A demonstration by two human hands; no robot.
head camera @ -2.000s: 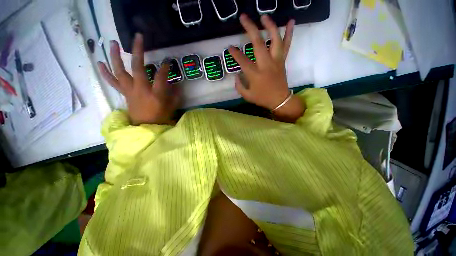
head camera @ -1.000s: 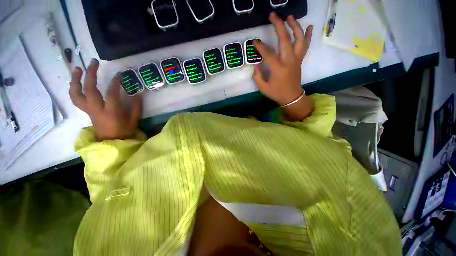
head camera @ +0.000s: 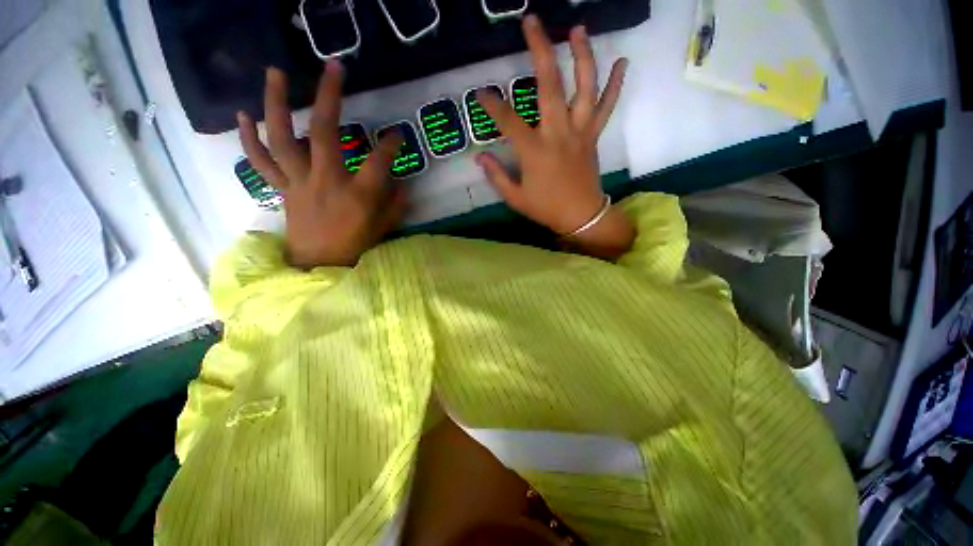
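A row of several smartwatches [head camera: 441, 126] lies on the pale bench surface, their screens showing green text lines; one also shows red. My left hand [head camera: 329, 192] is spread over the left part of the row and hides some watches, its index finger and thumb near the screens. My right hand [head camera: 560, 155] is spread over the right part, its index finger at a watch screen [head camera: 483, 112]. Both hands hold nothing. Behind the row lies a black foam tray [head camera: 235, 64] with larger silver-rimmed watch shapes [head camera: 331, 27] on it, cut off by the top edge.
Printed sheets [head camera: 53, 224] with a pen [head camera: 24, 269] lie at the left. Papers with yellow patches [head camera: 790, 91] and a dark thin object lie at the right. The green bench edge [head camera: 747, 163] runs in front of me. A grey cloth-like item hangs below it at right.
My left hand has moved right from beside the row to over its left watches. My right hand has moved left from the row's right end. The view has shifted slightly.
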